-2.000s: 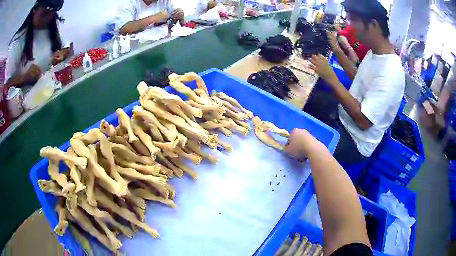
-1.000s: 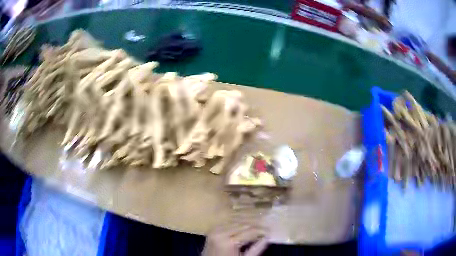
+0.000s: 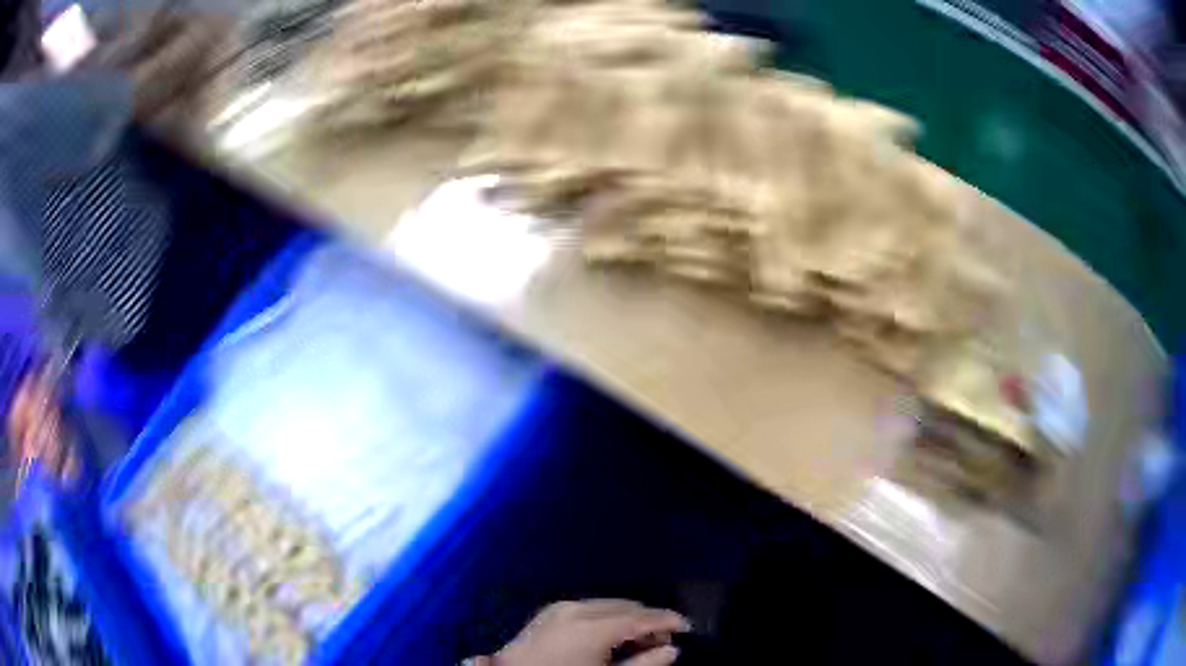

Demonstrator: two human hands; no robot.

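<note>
The view is badly blurred. A large heap of tan figure legs (image 3: 728, 143) lies on the brown bench (image 3: 702, 377). A hand (image 3: 585, 635), which looks like my left hand, is at the bottom edge, in front of the bench edge and cut off by the picture. Its fingers point right, and whether it holds anything cannot be told. My right hand is not in view. A blue tote (image 3: 514, 423) beside the bench at lower left has a white liner and small tan parts (image 3: 247, 553) at its near end.
A yellowish block (image 3: 975, 397) with a red spot and a white round thing (image 3: 1060, 401) sit at the bench's right. A blue tray edge (image 3: 1158, 592) is at far right. The green surface (image 3: 962, 111) runs behind. Another person's hand (image 3: 39, 423) shows at far left.
The view has swung from the raised tray to the bench, then left and down to the lower tote. My right hand, earlier at the tray with a tan leg piece, has left the view.
</note>
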